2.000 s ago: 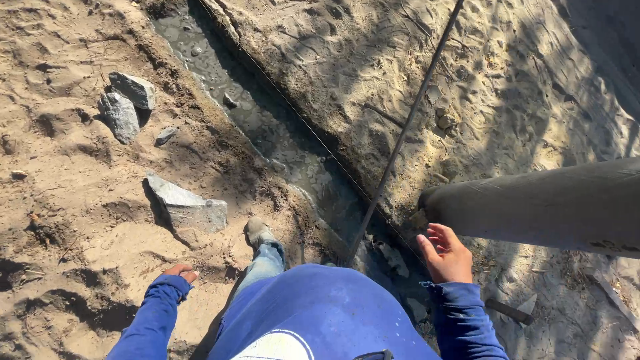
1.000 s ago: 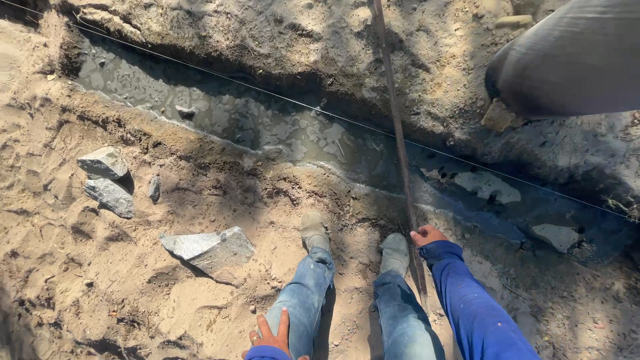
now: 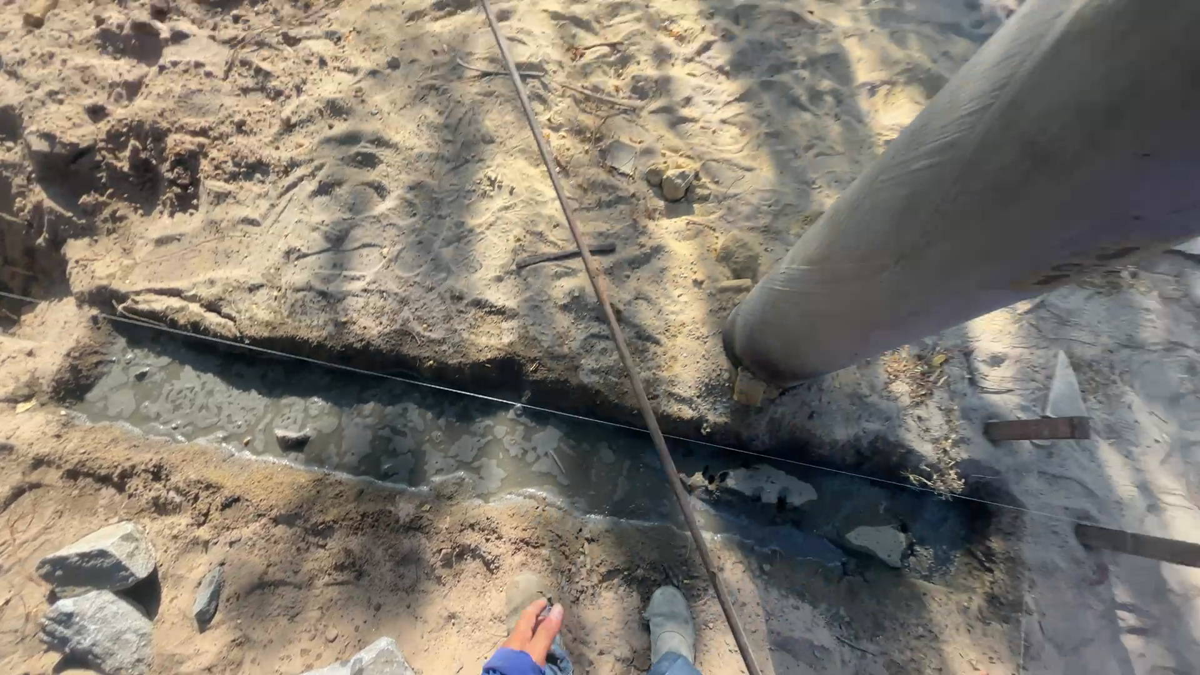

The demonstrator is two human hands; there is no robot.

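My left hand (image 3: 536, 634), in a blue sleeve, is at the bottom edge over my left boot, fingers partly bent; whether it holds anything small is unclear. My right hand is out of view. To the right of the left hand, a long thin rusty bar (image 3: 619, 342) runs from the top edge across the trench to the bottom edge. A taut white string (image 3: 450, 388) crosses the bar above the trench. Grey, wet-looking material (image 3: 375, 436) lies in the trench, with a pale stone (image 3: 878, 542) near its right end.
A thick grey post (image 3: 900, 225) stands beyond the trench at right. Angular grey stones (image 3: 98, 628) lie on the sand at lower left. Two flat strips (image 3: 1036, 428) (image 3: 1139, 544) are at far right. My right boot (image 3: 670, 621) is near the trench's near edge.
My right hand, at the bar one second ago, has left the view. My left hand now appears over the left boot. The bar slants differently across the picture. The view has shifted.
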